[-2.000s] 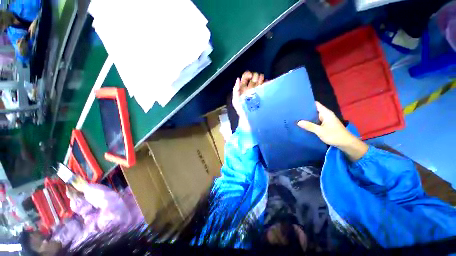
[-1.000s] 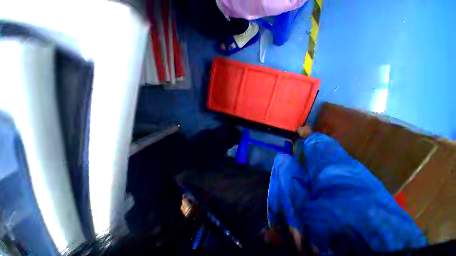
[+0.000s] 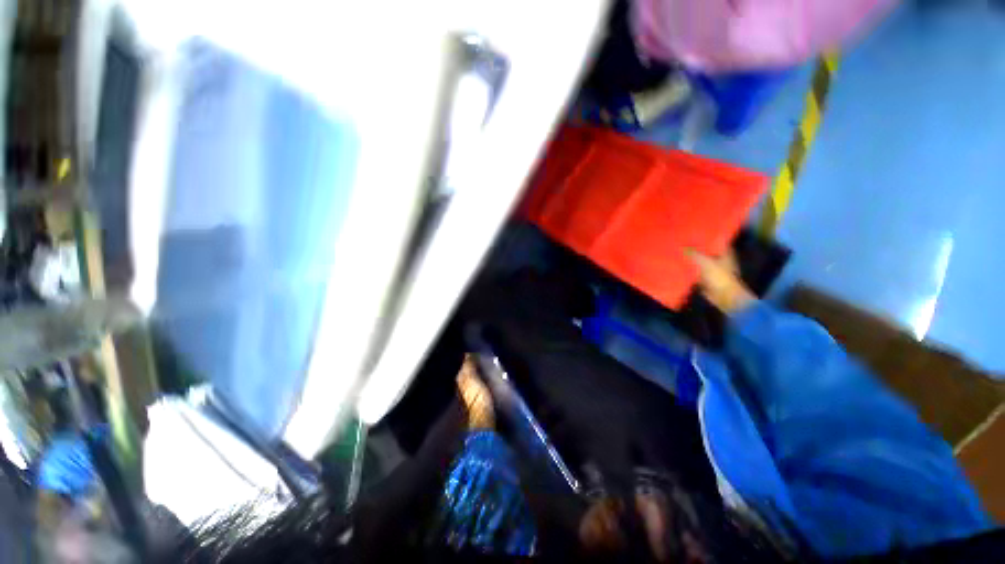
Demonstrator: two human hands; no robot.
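A slim tablet (image 3: 535, 421) shows edge-on over my dark lap, as a thin pale line slanting down to the right. My left hand (image 3: 476, 394) is at its upper left side and holds it; the fingers are partly lost in shadow. An orange-red tray (image 3: 628, 204) lies beyond my lap at the upper centre. My right hand (image 3: 722, 284) is on its near right corner, blurred, with the fingers over the rim, and appears to grip it. A black object (image 3: 763, 260) sticks out from under the tray beside my hand.
A large white frame (image 3: 408, 275), close and blurred, fills the upper left. White sheets (image 3: 204, 463) lie at the lower left. A blue stool (image 3: 634, 347) is below the tray. Cardboard (image 3: 882, 358) lies at the right. A person in pink (image 3: 755, 31) is at the top.
My view has turned from the bench to the floor side. My right hand has left the tablet and gone to the red tray. More of the black object under the tray now shows.
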